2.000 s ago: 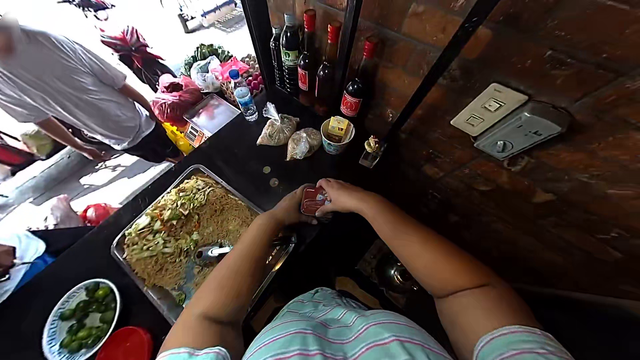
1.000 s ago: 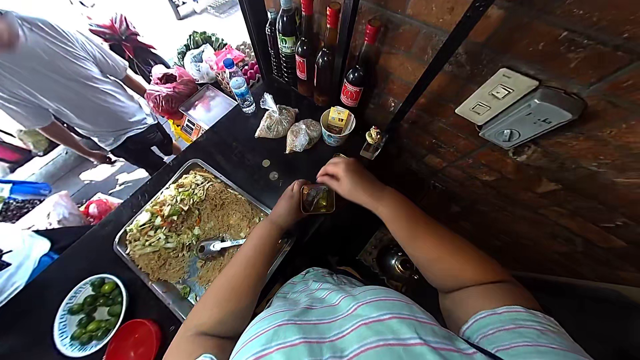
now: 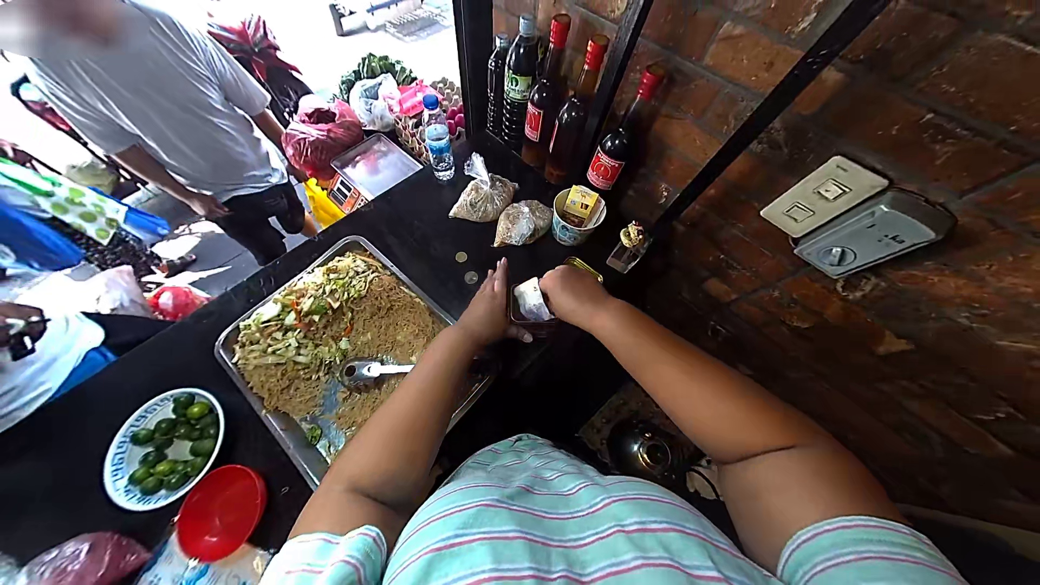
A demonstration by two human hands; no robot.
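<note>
My left hand (image 3: 490, 307) rests with spread fingers against the left side of a small open tin (image 3: 515, 313) on the black counter. Inside the tin lies a folded whitish paper or banknote (image 3: 532, 299). My right hand (image 3: 571, 294) is closed at the tin's right side; a yellowish lid edge (image 3: 585, 266) shows just beyond its knuckles. Whether the fingers grip the lid or the paper is hidden. Two coins (image 3: 461, 257) lie left of the tin. A metal tray (image 3: 227, 341) of noodles and chopped vegetables, with a serving spoon (image 3: 374, 370) in it, is beside my left forearm.
Bagged dry food (image 3: 483, 199), a paper cup (image 3: 567, 233) and sauce bottles (image 3: 608, 159) stand behind. A water bottle (image 3: 439, 150) and scale (image 3: 378, 166) are farther left. Green citrus fill a plate (image 3: 122, 455) near a red bowl (image 3: 221, 512). A person (image 3: 162, 106) stands across the counter.
The tin has opened and a whitish paper shows inside. My left hand has moved from holding the tin to resting along its left side with fingers spread.
</note>
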